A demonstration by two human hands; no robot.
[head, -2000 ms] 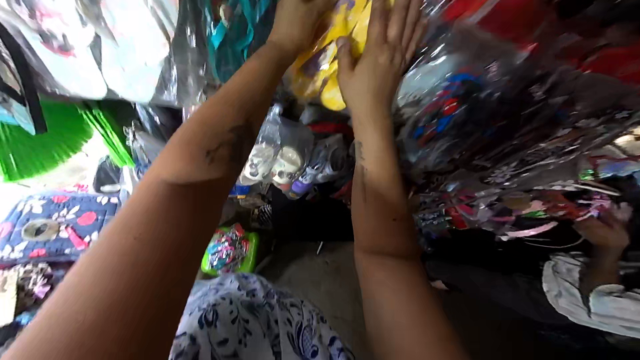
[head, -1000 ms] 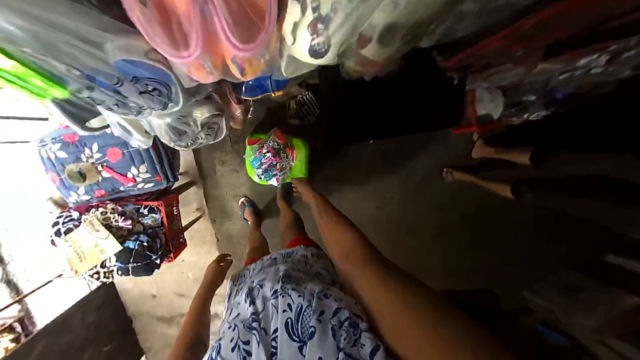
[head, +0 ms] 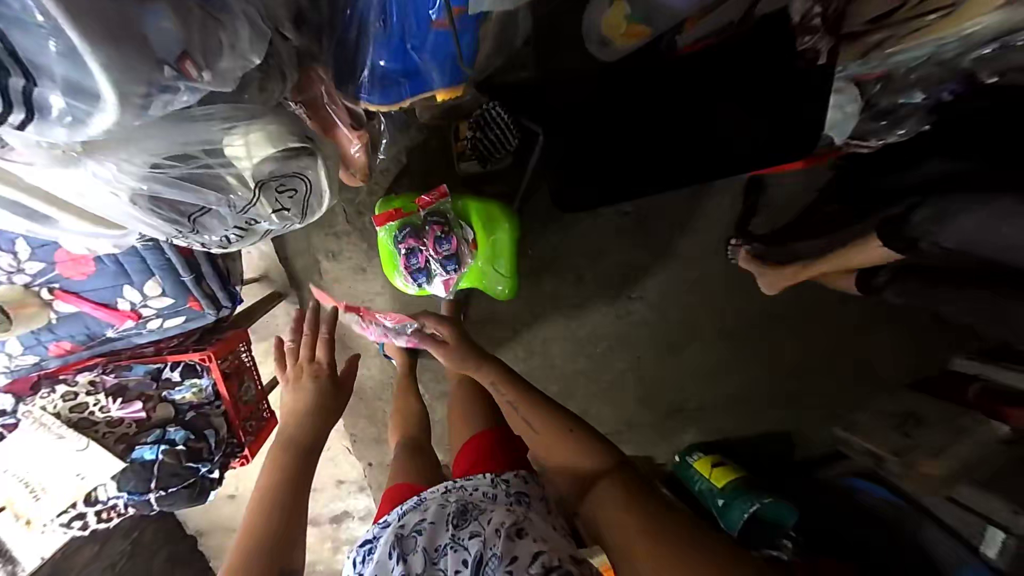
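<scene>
My right hand point(head: 450, 342) grips a clear plastic packet with a red-pink header and pink contents point(head: 384, 326), held above the floor near my legs. Just left of that packet, my left hand point(head: 310, 366) is spread with its fingers apart and holds nothing. Beyond both hands stands a lime-green plastic stool point(head: 496, 248). On its seat lie clear packets with red headers point(head: 428, 248), holding dark blue and pink items that look like small sandals.
Bagged footwear point(head: 240, 176) hangs at upper left, beside a blue bagged item point(head: 416, 48). A red plastic crate point(head: 244, 392) of patterned cloth stands at left. Another person's bare foot point(head: 764, 270) is at right. A green bottle point(head: 732, 488) lies lower right.
My right hand has come back from the stool and now holds a packet. My left hand has moved forward, toward the packet. The view has tilted down from the hanging goods since two seconds ago.
</scene>
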